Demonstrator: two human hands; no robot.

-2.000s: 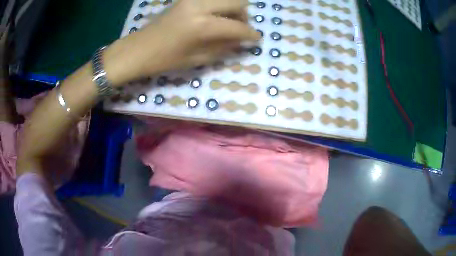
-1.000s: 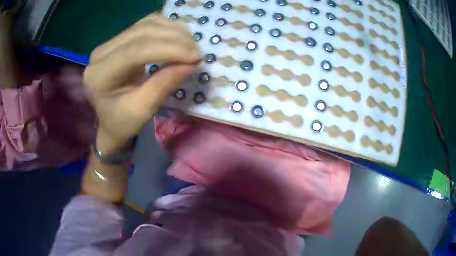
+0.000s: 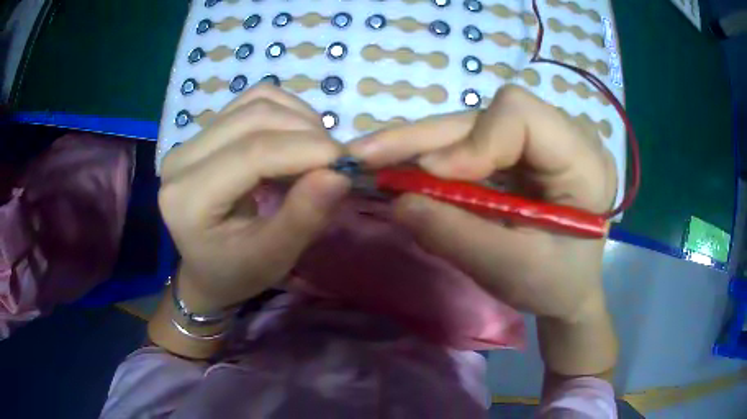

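Note:
My left hand (image 3: 254, 192) pinches a small dark round part (image 3: 345, 167) between thumb and finger, in front of the near edge of the parts tray (image 3: 409, 123). My right hand (image 3: 524, 196) holds a red pen tool (image 3: 491, 203), its tip end pointing left and meeting the small part. Fingers hide the exact contact. The white tray has rows of tan linked-circle positions, and many hold silver-rimmed discs (image 3: 337, 51). Both hands cover the tray's near rows.
A red and dark wire (image 3: 627, 131) loops from the pen tool across the tray's right side. The dark-green mat (image 3: 86, 61) is edged with blue tape (image 3: 82, 124). A light-green label (image 3: 707, 240) is at the right corner. A pink sleeve (image 3: 70, 213) of another person is at left.
My right hand has come into view with the red pen tool, and its wire now crosses the tray. My left hand has moved right and nearer, meeting the tool. The tray appears further left.

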